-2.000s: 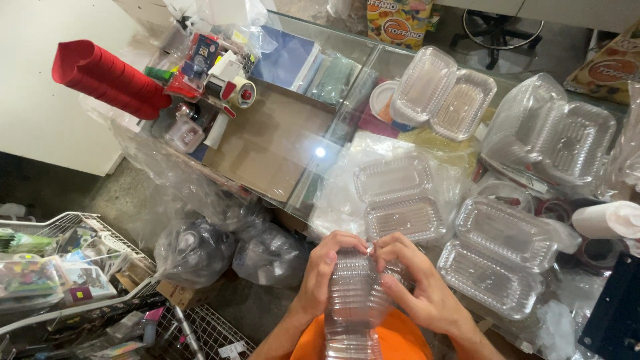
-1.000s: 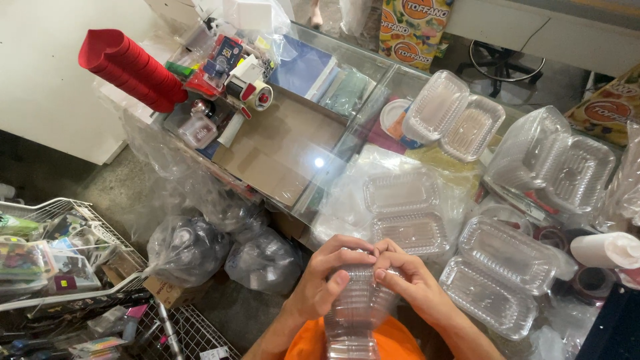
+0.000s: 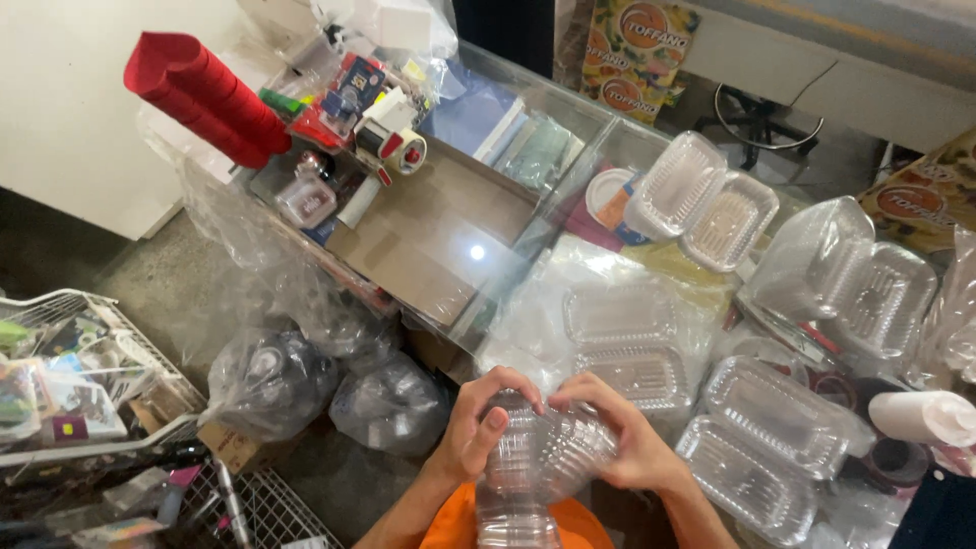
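Close to my body, my left hand point(image 3: 480, 419) grips the upper left side of a stack of clear plastic clamshell containers point(image 3: 515, 473). My right hand point(image 3: 621, 435) holds a ribbed clear container part point(image 3: 576, 450) at the right of that stack, angled away from it. Just beyond my hands, an opened clear clamshell point(image 3: 625, 343) lies on plastic bags point(image 3: 526, 328) on the glass counter. Another opened clamshell point(image 3: 701, 202) sits farther back. To the right are a nested stack of opened clamshells point(image 3: 846, 282) and more opened ones point(image 3: 770, 450).
On the glass counter point(image 3: 503, 252) are a tape dispenser point(image 3: 393, 145), red stacked material point(image 3: 206, 99) and a small clear box point(image 3: 305, 200). Filled plastic bags point(image 3: 271, 381) stand below its left edge. A white wire basket point(image 3: 183, 423) is at left, a white roll point(image 3: 923, 418) at right.
My right hand has moved a little to the right, and the container part it holds now angles away from the stack. My left hand stays at the stack.
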